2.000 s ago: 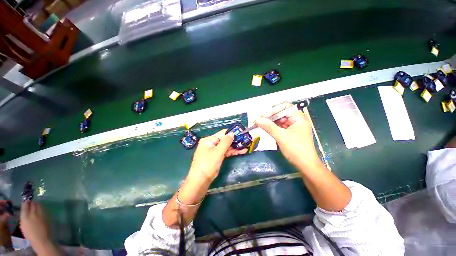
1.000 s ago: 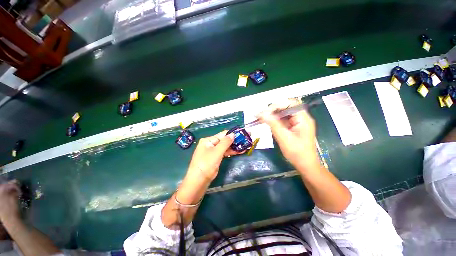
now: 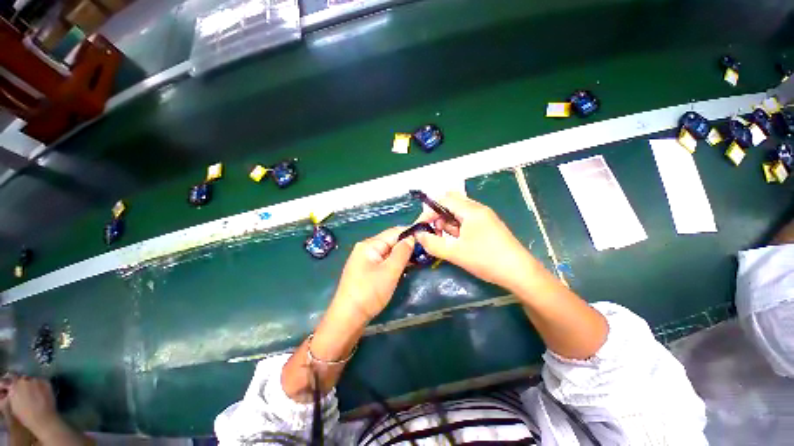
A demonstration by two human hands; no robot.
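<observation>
My left hand (image 3: 370, 268) holds a small round black device unit (image 3: 421, 253) with blue inside, largely hidden by my fingers. My right hand (image 3: 473, 239) is at the unit, its fingertips close to those of my left hand. It holds dark slim tweezers (image 3: 438, 208), pointing up and left, away from the unit. A thin dark curved edge (image 3: 416, 230) shows between both hands. A white sheet (image 3: 449, 187) lies behind my right hand, mostly hidden. Another unit (image 3: 320, 241) with a yellow tab lies on the green bench left of my hands.
Units such as one at the centre (image 3: 427, 137) lie spaced along the green belt behind a pale rail (image 3: 348, 199). Two white sheets (image 3: 604, 202) (image 3: 683, 187) lie right. Several units cluster far right (image 3: 694, 125). Another person's hands (image 3: 31, 402) are lower left; a white sleeve (image 3: 766, 292) is right.
My right hand has moved down and left onto the unit, and the tweezers have swung from pointing at the unit to pointing up-left. The belt units have shifted left.
</observation>
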